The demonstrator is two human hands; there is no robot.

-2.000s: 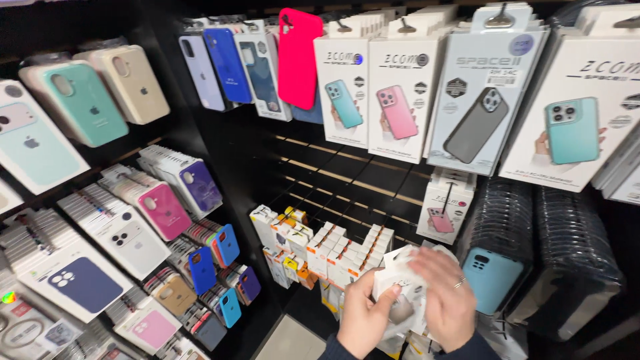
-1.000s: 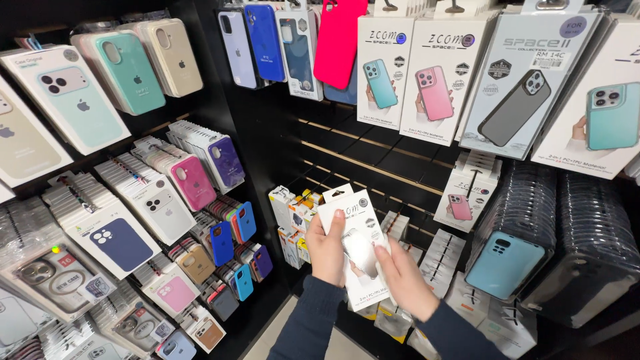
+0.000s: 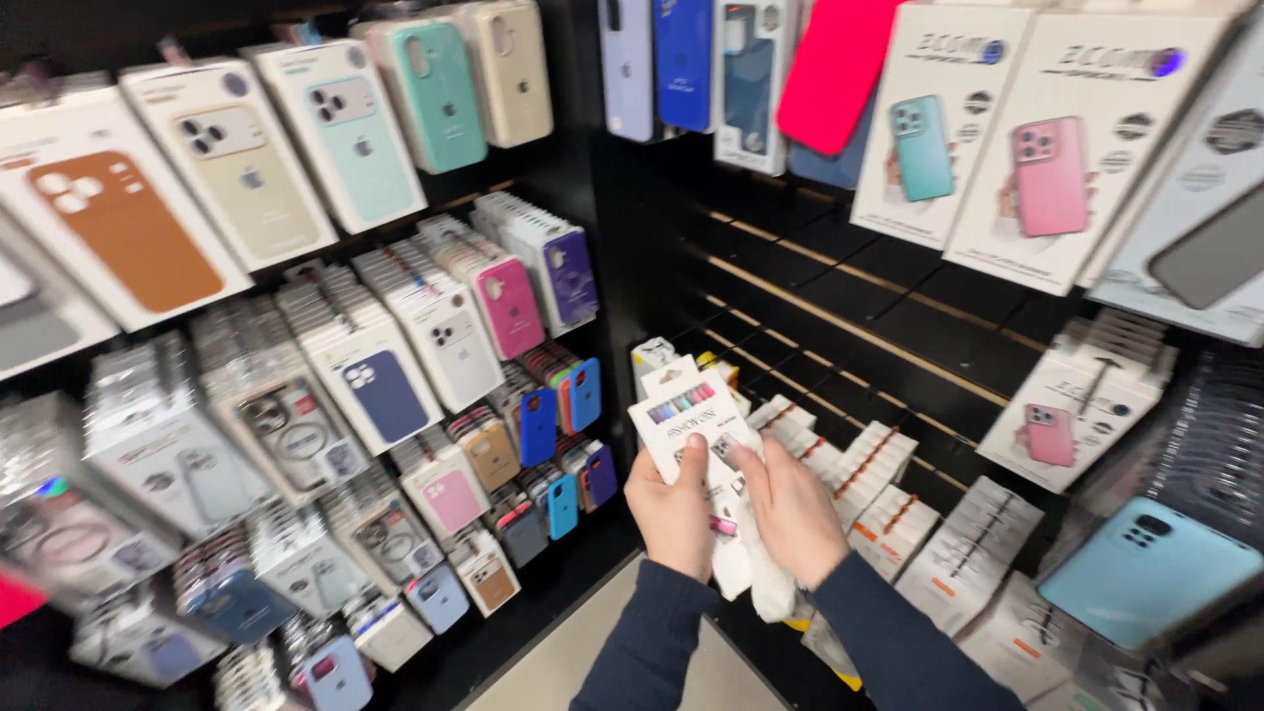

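Both hands hold a white phone case box (image 3: 691, 405) with a hang tab, low in the middle of the view. My left hand (image 3: 671, 509) grips its left side, thumb on the printed face. My right hand (image 3: 798, 513) grips the right side, thumb also on the face. Small printed pictures of colored cases show on the box, along with writing. White material (image 3: 770, 588), perhaps a wrapper or part of the packaging, hangs below between the hands; its nature cannot be told.
Cases hang in rows on the left wall, among them a teal case (image 3: 441, 94) and a pink case (image 3: 509, 308). At the upper right hang boxed cases (image 3: 1049, 178). Black slatwall (image 3: 839, 286) lies behind the hands, with small white boxes (image 3: 874, 459) below and a light blue case (image 3: 1150, 573) at right.
The box face now shows several small case pictures, where one second ago a single large picture showed. Two seconds ago my right hand was over the package. The view has swung left.
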